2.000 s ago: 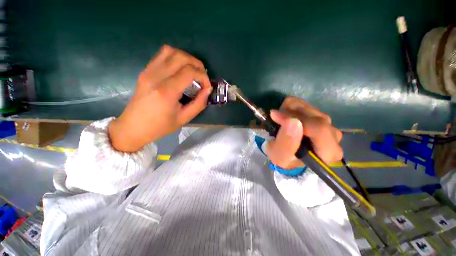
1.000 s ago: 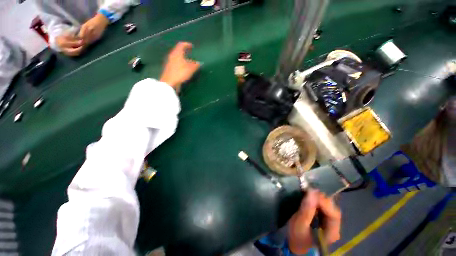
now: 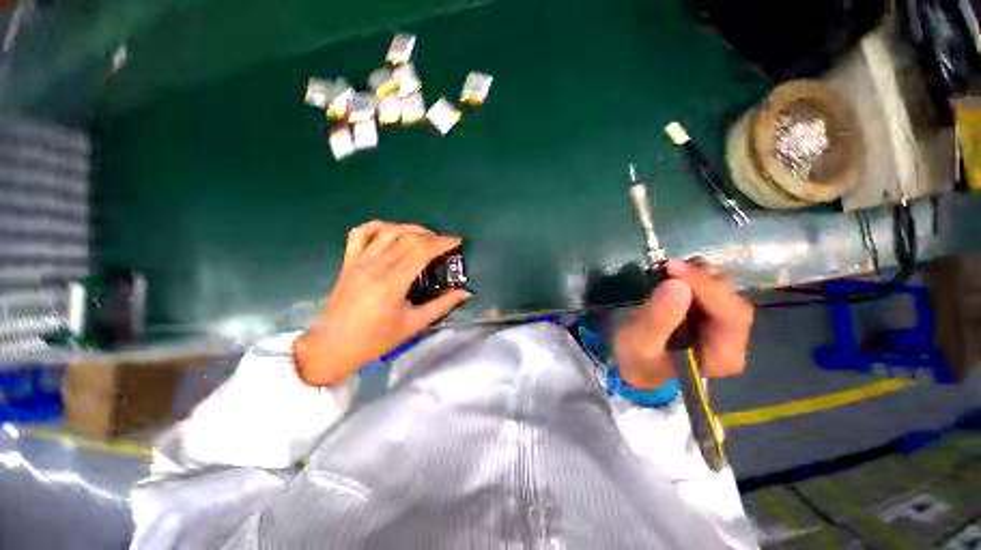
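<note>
My left hand point(image 3: 381, 290) is closed around a small dark circuit board point(image 3: 453, 269) near the bench's front edge. The board's marked end shows between thumb and fingers; the rest is hidden. My right hand point(image 3: 684, 328) holds a soldering iron point(image 3: 647, 220) like a pen. Its silver barrel and tip point away from me over the green mat, apart from the board. A loose group of small silver-white battery cells point(image 3: 388, 107) with yellow edges lies farther back on the mat.
A round tip cleaner point(image 3: 801, 142) with shiny wool stands at the right, beside a pale box-like unit point(image 3: 877, 118). A black brush point(image 3: 705, 172) with a pale end lies left of it. A dark stand point(image 3: 113, 306) is at the left bench edge.
My left hand has come back from its reach across the bench and now holds a board near the front edge. The iron has left the tip cleaner. The view has turned.
</note>
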